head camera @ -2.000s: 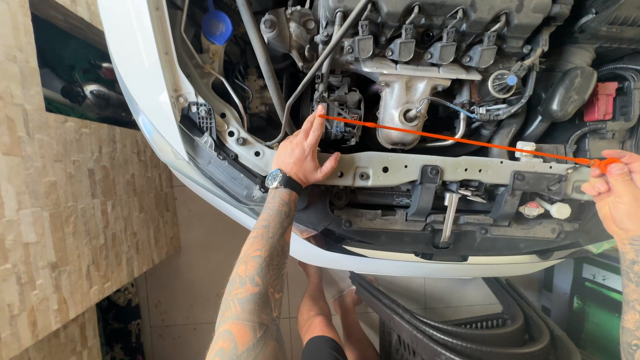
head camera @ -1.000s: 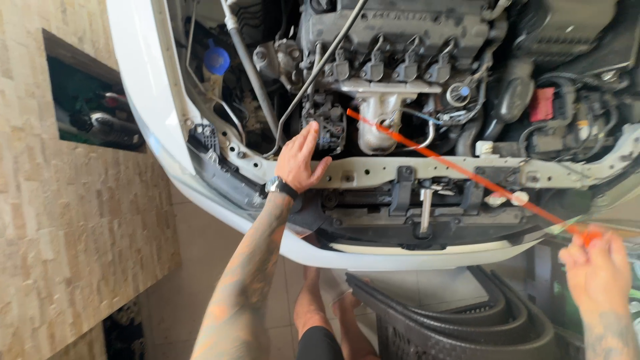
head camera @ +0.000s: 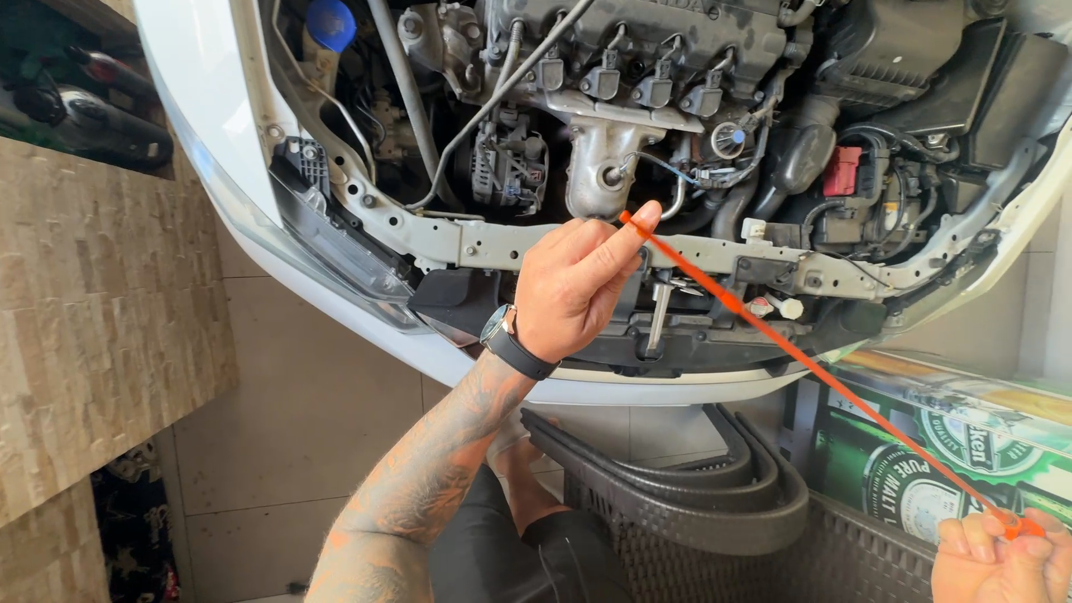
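Note:
My left hand [head camera: 578, 280], with a watch [head camera: 501, 327] on its wrist, is over the front crossmember [head camera: 519, 243] of an open car engine bay. Its fingertips pinch the free end of a long orange dipstick [head camera: 804, 360]. At the lower right, my right hand [head camera: 997, 557] holds the dipstick's handle end. The dipstick slants down from left to right between the hands, in front of the bumper. Behind my left hand are the metal exhaust heat shield [head camera: 596, 167] and the ignition coils [head camera: 603, 82] of the engine.
A hood prop rod [head camera: 406, 92] and a hose cross the bay's left side. A blue reservoir cap [head camera: 331, 23] is at the upper left, a red terminal cover [head camera: 841, 172] at the right. Below the bumper stands a dark woven chair [head camera: 670, 519]; a stone-faced wall [head camera: 109, 327] is on the left.
My left hand has left the crossmember's left part, moved right and taken the orange dipstick's tip. My right hand, still on the handle end, has moved down, away from the engine.

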